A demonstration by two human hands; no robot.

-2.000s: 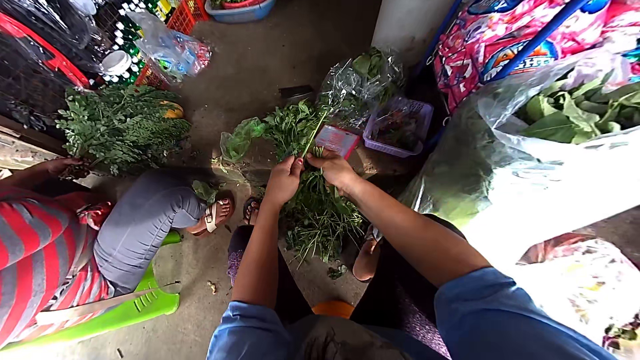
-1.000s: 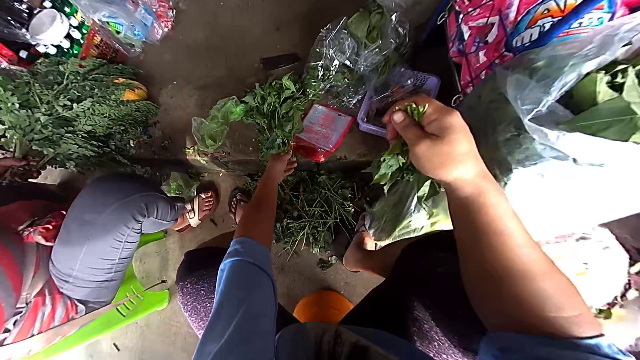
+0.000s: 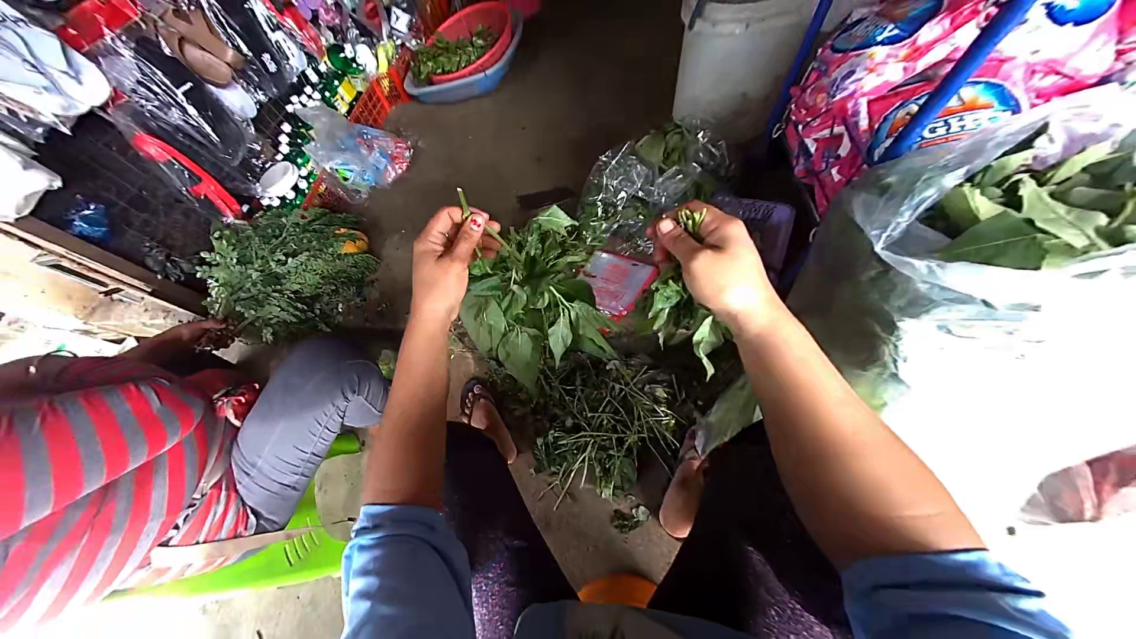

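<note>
My left hand (image 3: 457,248) pinches the stem of a leafy green sprig (image 3: 537,302), whose broad leaves hang to the right of the fingers. My right hand (image 3: 706,253) is closed around a small bunch of leafy greens (image 3: 679,306); cut stem ends show above the thumb and leaves droop below. Between and below the hands, a heap of stems and leaves (image 3: 612,417) lies on the ground between my feet. A red-rimmed tray (image 3: 615,282) lies behind the greens, partly covered by them.
A large clear plastic bag of leaves (image 3: 905,240) stands at right. Crumpled clear plastic (image 3: 635,182) with greens lies ahead, near a purple basket (image 3: 772,226) and a white bucket (image 3: 737,75). At left, a seated person (image 3: 115,461) holds a feathery bunch (image 3: 275,271).
My left hand has risen from low among the greens and now holds a sprig up by its stem. The right hand still grips its bunch, as one second ago. The view has shifted.
</note>
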